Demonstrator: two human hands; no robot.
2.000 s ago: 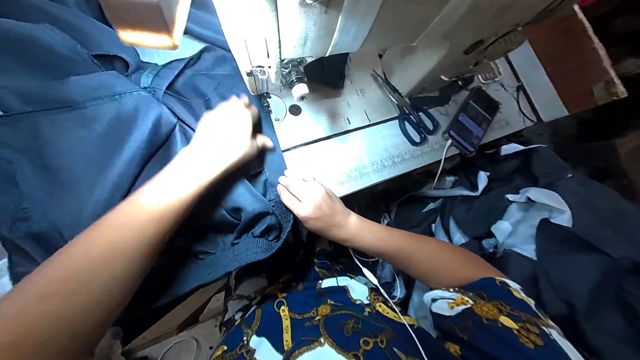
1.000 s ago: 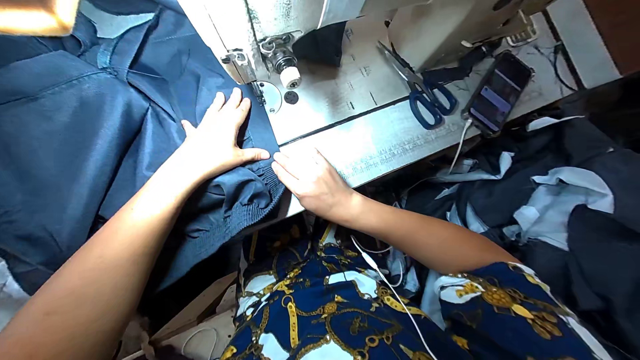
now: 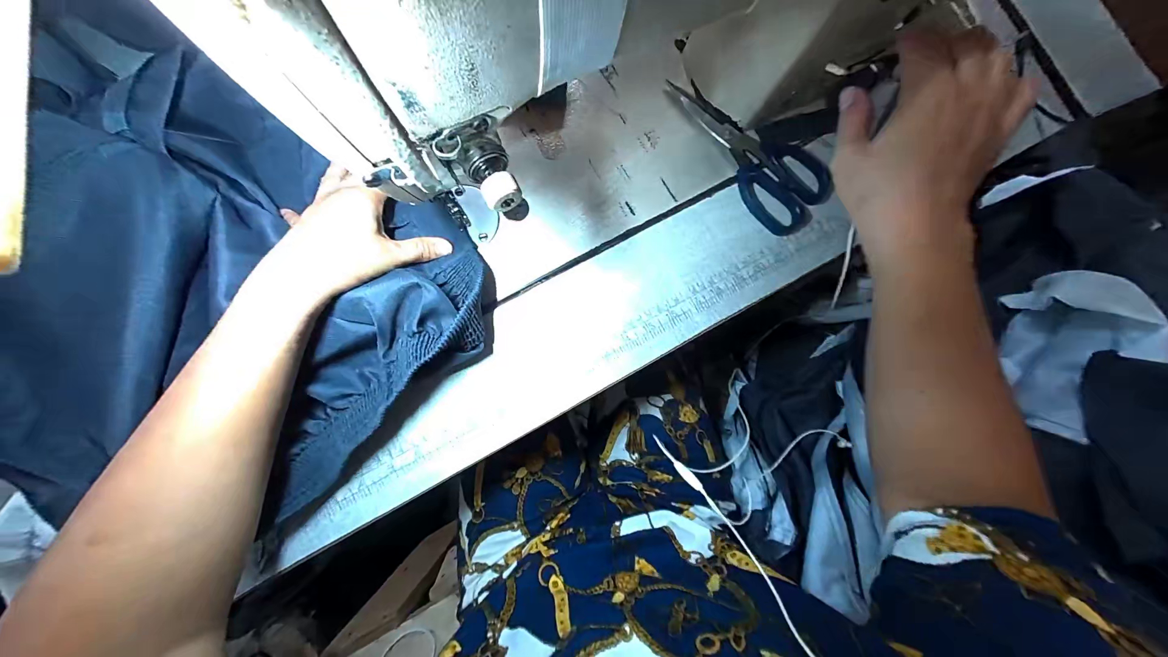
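Note:
My left hand lies spread on a dark blue garment, thumb toward the needle area. The garment's gathered, ribbed edge rests on the sewing machine bed. The presser foot of the sewing machine is at the garment's edge, just right of my left hand. My right hand is at the far right of the bed, over the spot where the phone lay; its fingers are blurred, and whether it grips anything is hidden. Blue-handled scissors lie on the bed left of my right hand.
A ruler scale marks the bed's front edge. Dark and pale fabric pieces are heaped at the right below the bed. A white cable runs over my patterned clothing. A dark strip of cloth lies behind the scissors.
My right hand has left the garment's edge and moved right, past the scissors to the phone's spot. My left hand has moved up beside the needle area. The view has shifted closer.

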